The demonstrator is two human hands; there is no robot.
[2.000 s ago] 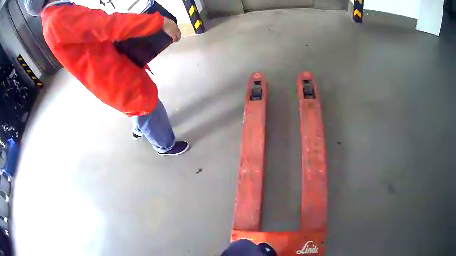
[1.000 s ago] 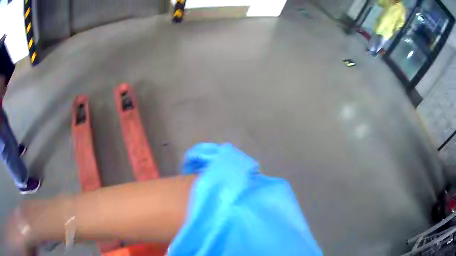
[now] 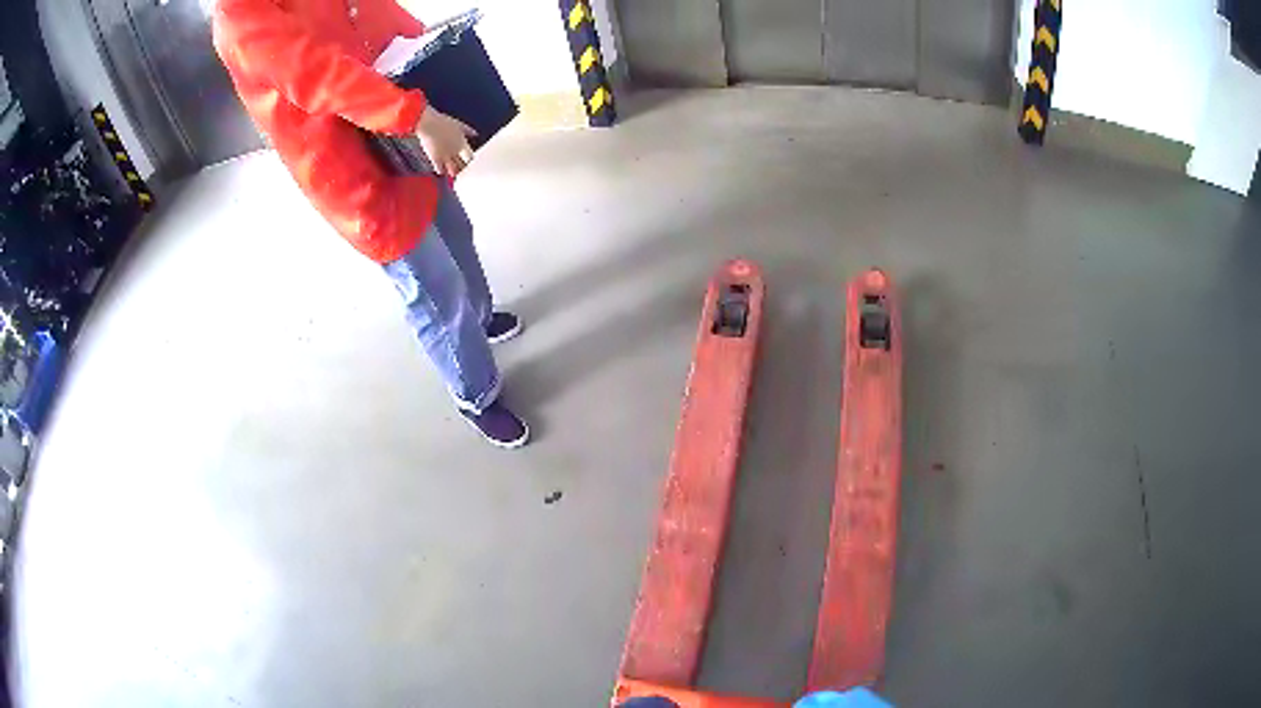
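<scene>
The two long, worn red forks [image 3: 692, 512] of the pallet truck [image 3: 687, 694] point away from me, low over the floor, with no load on them. Small dark load rollers [image 3: 732, 315] show in slots near the fork tips. The front part of the truck is cut off by the bottom edge. A bit of blue sleeve [image 3: 839, 697] and a dark rounded shape cover it there. Neither my left hand nor my right hand is in the picture. The handle is not in view.
A person in a red-orange jacket [image 3: 311, 118] stands left of the forks, holding a black folder [image 3: 470, 90] with papers. Wide grey metal doors [image 3: 816, 42] and black-and-yellow corner guards [image 3: 586, 62] are at the back. Dark clutter lies at the far left edge.
The view swung right, then back to the forks and the person. My arm in the blue sleeve, stretched across the view a second ago, is now almost out of the picture.
</scene>
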